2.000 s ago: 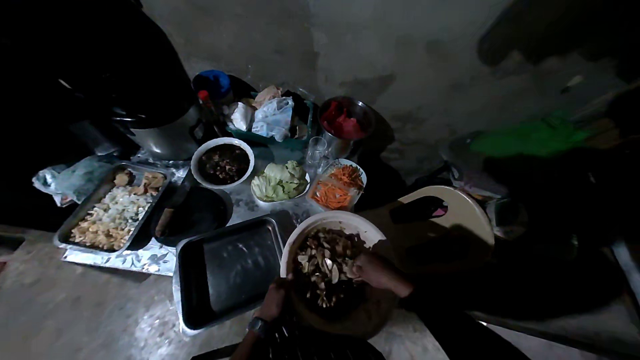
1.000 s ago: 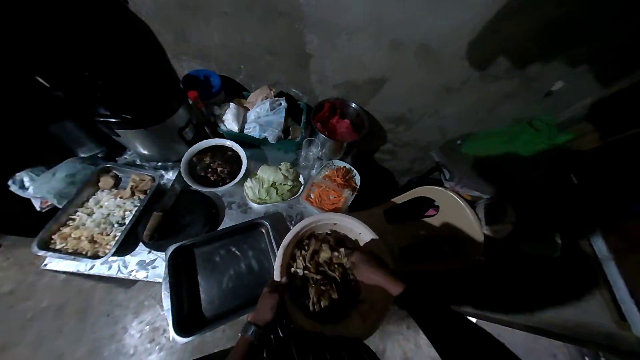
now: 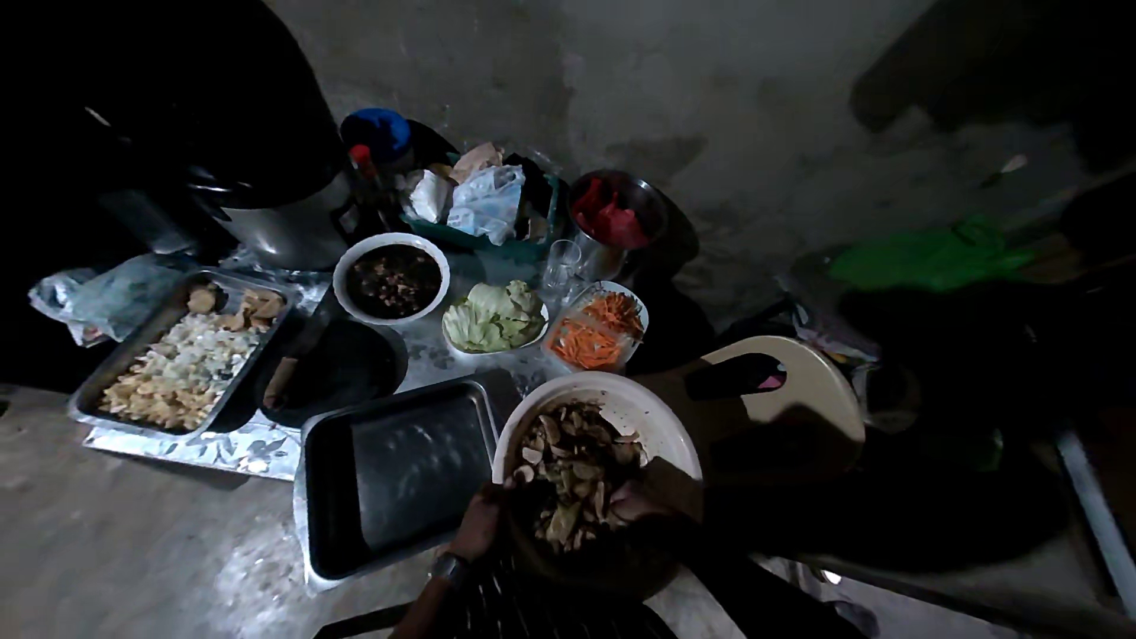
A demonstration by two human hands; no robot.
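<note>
A large white bowl [image 3: 670, 426] of dark, sliced food pieces [image 3: 581, 466] stands low in the middle, partly in shadow. At its left rim is my left hand [image 3: 482, 522], its fingers closed on the edge, with a watch on the wrist. Inside the bowl, my right hand [image 3: 641, 508] is down among the pieces on the right side; its fingers are dark and partly hidden, so its grip is unclear. Left of the bowl lies a rectangular metal tray [image 3: 417, 479] with no food in it.
Farther left is a metal tray of chopped pale food [image 3: 177, 364] beside a dark round board [image 3: 346, 373]. Behind are a bowl of dark food [image 3: 393, 279], cabbage leaves [image 3: 495, 317], shredded carrot [image 3: 599, 330] and a metal pot [image 3: 635, 182]. A beige plastic stool [image 3: 821, 386] stands at the right.
My right hand has shifted about within the bowl, and the food pieces lie differently. My left hand stays at the left rim.
</note>
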